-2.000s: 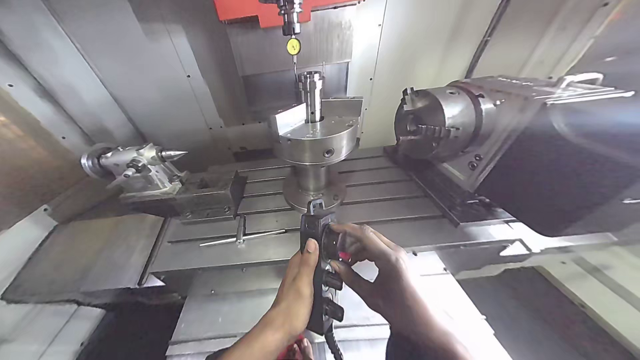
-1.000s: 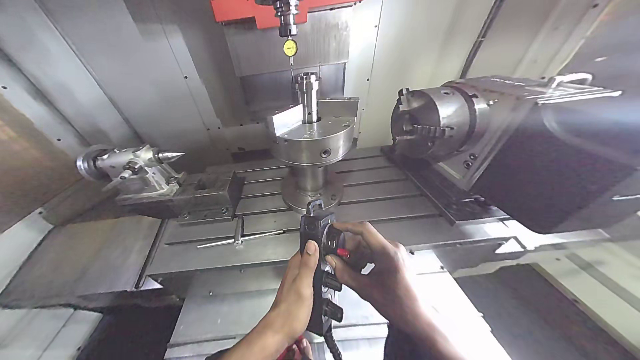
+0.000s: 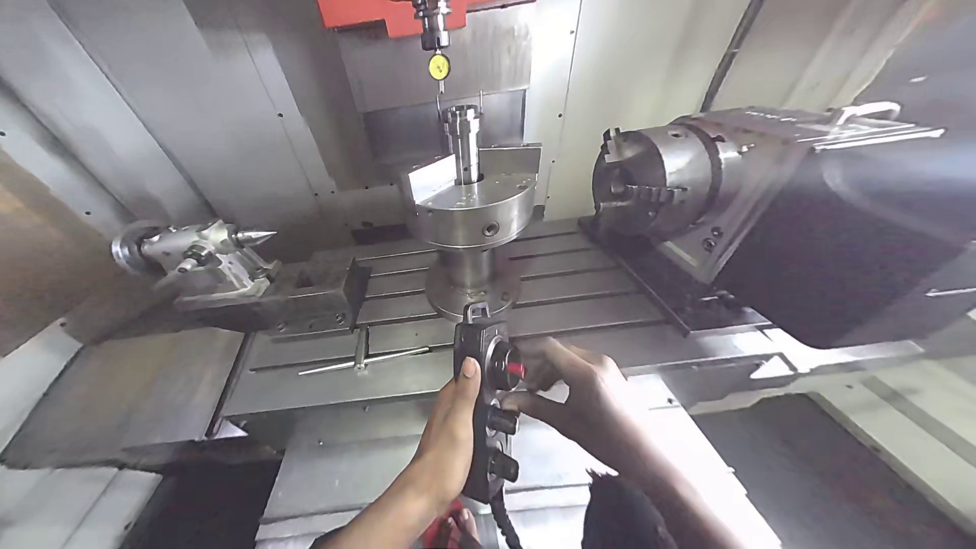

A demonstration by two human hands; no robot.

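My left hand (image 3: 451,431) grips a black handheld pendant (image 3: 480,427) with several knobs and a coiled cable. Beside its upper dial (image 3: 505,367), which has a red mark, is my right hand (image 3: 583,396), thumb and fingers bent; its exact contact is unclear. Beyond, a yellow-faced dial indicator (image 3: 439,67) hangs from the machine spindle (image 3: 433,23). Its stylus is close to the top of an upright metal cylinder (image 3: 462,141), and whether they touch cannot be told. The cylinder stands between the jaws of a round chuck (image 3: 473,221) on the table.
A tailstock with a pointed center (image 3: 221,248) stands left on the slotted machine table (image 3: 572,293). At right is a rotary unit with a jawed chuck (image 3: 656,179). A T-handle chuck key (image 3: 362,360) lies near the table's front edge. Enclosure walls surround it all.
My right hand's fingers have shifted right, slightly off the pendant's dial, leaving more of it visible. My left hand keeps its hold on the pendant.
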